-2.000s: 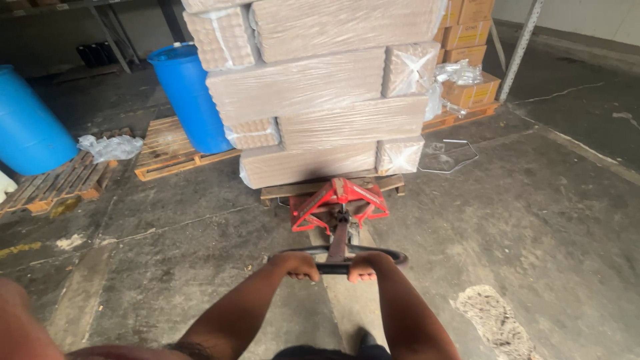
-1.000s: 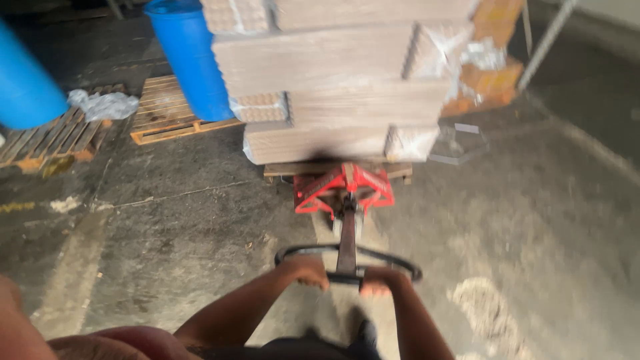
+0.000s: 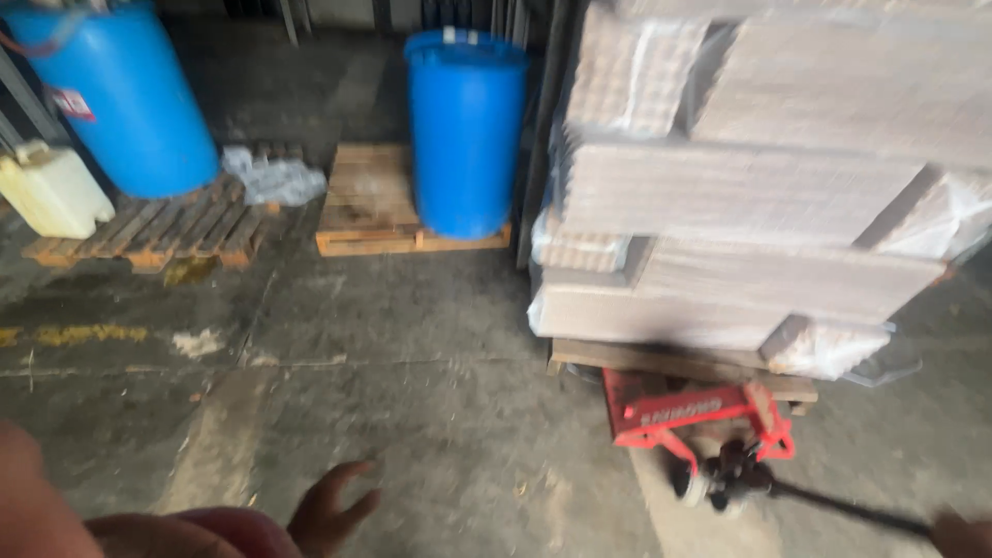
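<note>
My left hand (image 3: 335,508) is off the handle, at the bottom centre-left above the concrete floor, with its fingers apart and nothing in them. At the lower right edge, my right hand (image 3: 959,535) is at the end of the dark handle bar (image 3: 852,510) of a red pallet jack (image 3: 697,415); it is blurred and cut off by the frame. The jack stands at a wooden pallet (image 3: 659,355) that bears a tall stack of plastic-wrapped, ridged bundles (image 3: 728,194).
A blue plastic drum (image 3: 469,139) stands on a wooden pallet (image 3: 364,244) left of the stack. Farther left, another blue drum (image 3: 128,101), a whitish jerrycan (image 3: 54,190) and crumpled plastic film (image 3: 279,178) rest on a slatted pallet (image 3: 163,240).
My left hand has let go of the pallet jack's handle, which both hands held earlier. The handle has swung to the right with my right hand. The view has turned left.
</note>
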